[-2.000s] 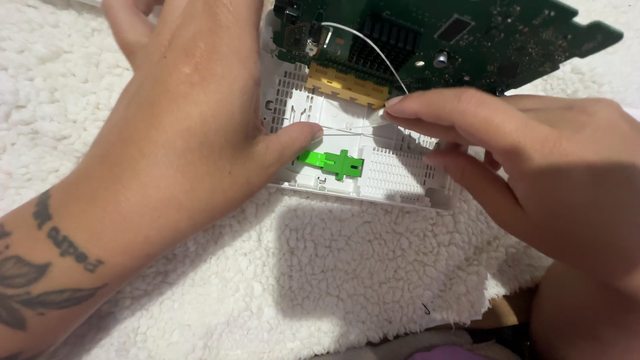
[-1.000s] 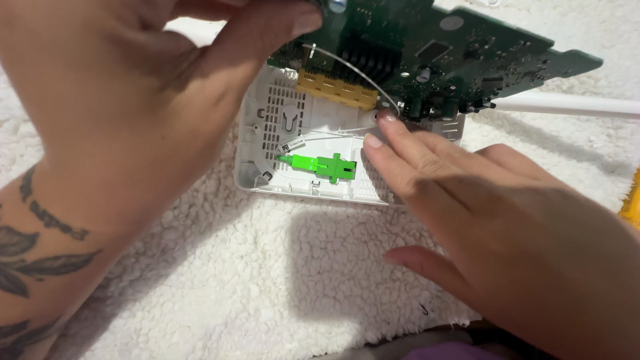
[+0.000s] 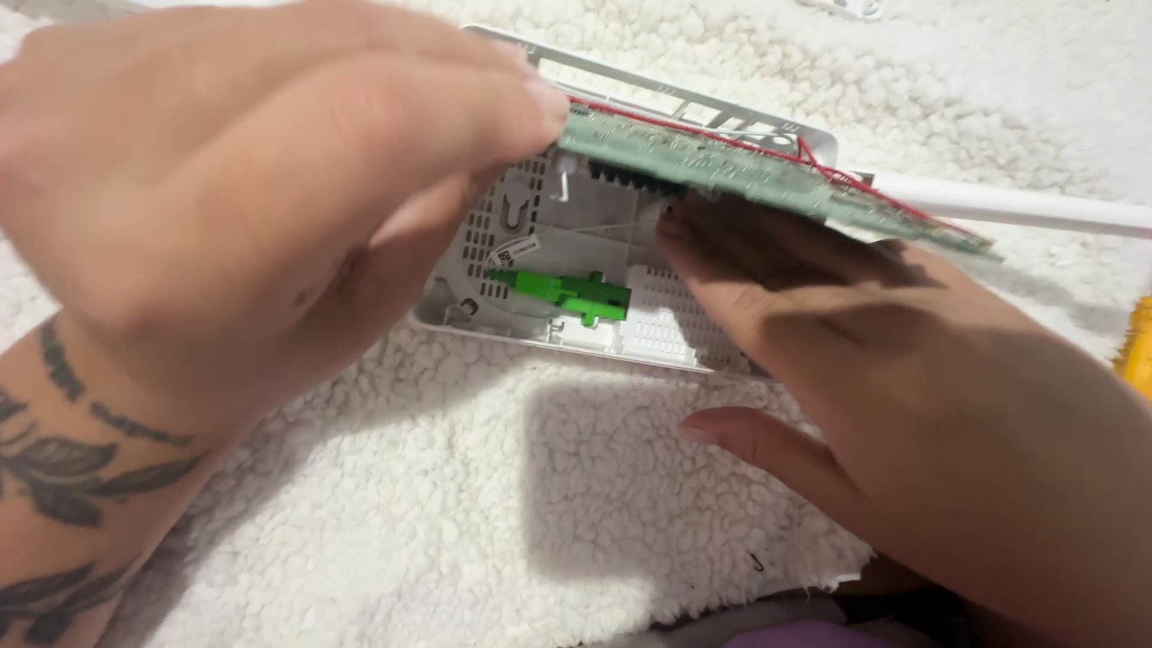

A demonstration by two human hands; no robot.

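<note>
My left hand (image 3: 297, 180) grips the left end of a green circuit board (image 3: 702, 171), which is tilted up over a white plastic housing (image 3: 576, 340). A red wire (image 3: 693, 133) runs along the board's upper edge. Beneath the board reach the fingertips of my right hand (image 3: 864, 360), its thumb apart and nothing plainly held; what they touch is hidden. A green fibre-optic connector in its adapter (image 3: 576, 295) lies inside the housing. By its left end a small white tag (image 3: 517, 250) hangs on a thin white fibre cable (image 3: 594, 227).
A white rod-like part (image 3: 1017, 202) sticks out to the right of the housing. An orange-yellow ribbed object (image 3: 1138, 346) shows at the right edge. White fleece fabric (image 3: 432, 504) lies beneath everything, with a white plastic piece (image 3: 850, 7) at the top.
My left hand has swung the board over, so its face with the red wire now shows. The fingers of my right hand are now under the board. The yellow part seen earlier is out of sight.
</note>
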